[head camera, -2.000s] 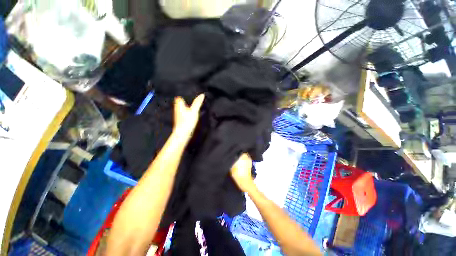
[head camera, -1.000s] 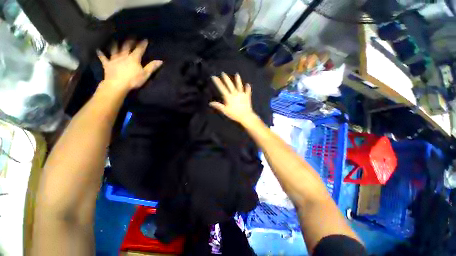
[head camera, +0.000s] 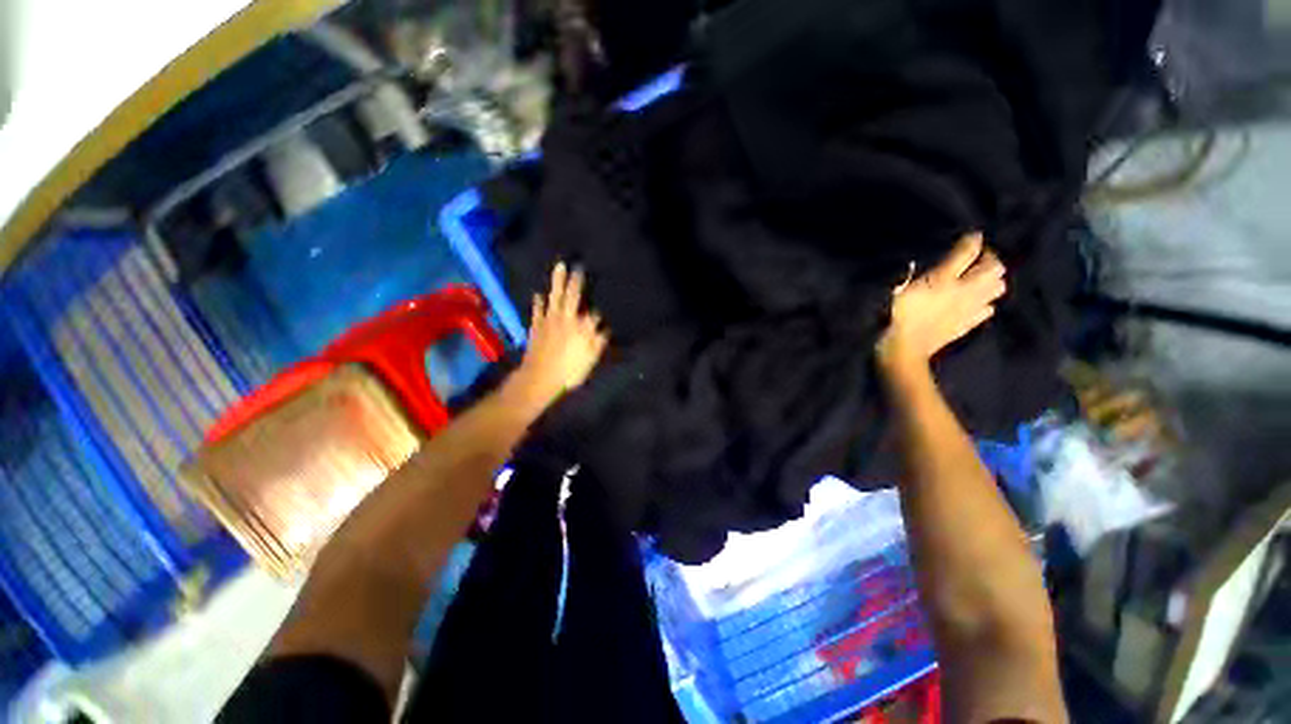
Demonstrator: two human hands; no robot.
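Note:
A large heap of black garment bundles (head camera: 765, 325) fills the middle and upper right, lying over a blue crate (head camera: 489, 262) whose rim shows at its left. My left hand (head camera: 566, 340) rests on the left edge of the heap with its fingers against the cloth. My right hand (head camera: 946, 304) lies on the right part of the heap, fingers partly bent into the folds. Whether its fingers pinch the cloth cannot be made out. The cloth hides most of the crate below.
A red stool (head camera: 411, 347) with a brown cardboard pad (head camera: 305, 453) stands at the left. Another blue crate (head camera: 814, 608) with white material is below the heap. A white table with yellow-brown edge (head camera: 156, 106) is upper left. Blue slatted crates (head camera: 106, 410) stand far left.
The view has swung left, so the heap appears further right and the stool shows more. My left hand has moved from the heap's far upper part to its near left edge.

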